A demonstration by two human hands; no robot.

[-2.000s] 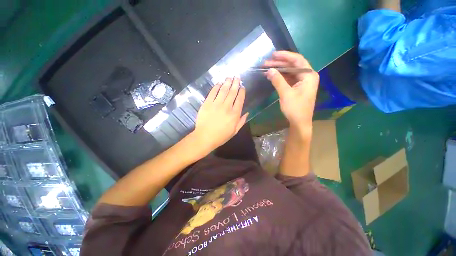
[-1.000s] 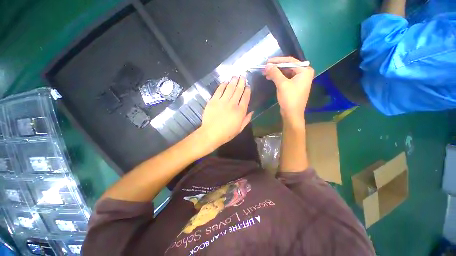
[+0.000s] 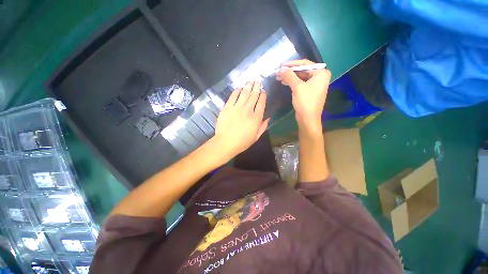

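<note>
A long glossy adhesive sheet (image 3: 184,128) lies slantwise across the black tray (image 3: 230,27), with narrow strips in a row on its lower left part and white glare on its upper right part. My left hand (image 3: 239,119) lies flat on the sheet's middle, fingers stretched, thumb apart. Whether a small part is under its fingertips cannot be told. My right hand (image 3: 307,88) pinches white, pen-like tweezers (image 3: 313,67) just right of the sheet. Their tip points left toward the sheet and is lost in glare. Small dark phone parts (image 3: 117,109) and a shiny clear piece (image 3: 170,99) lie in the tray's left compartment.
A clear blister tray (image 3: 45,182) with filled pockets lies at the left. Cartons (image 3: 345,160) stand at the lower right, one holding a crumpled clear bag (image 3: 288,159). A person's blue sleeve (image 3: 433,69) is at the upper right. A divider (image 3: 179,51) crosses the black tray.
My right hand and the tweezers have shifted slightly left and down. My left hand stays on the sheet. The blue-sleeved person has moved farther into view.
</note>
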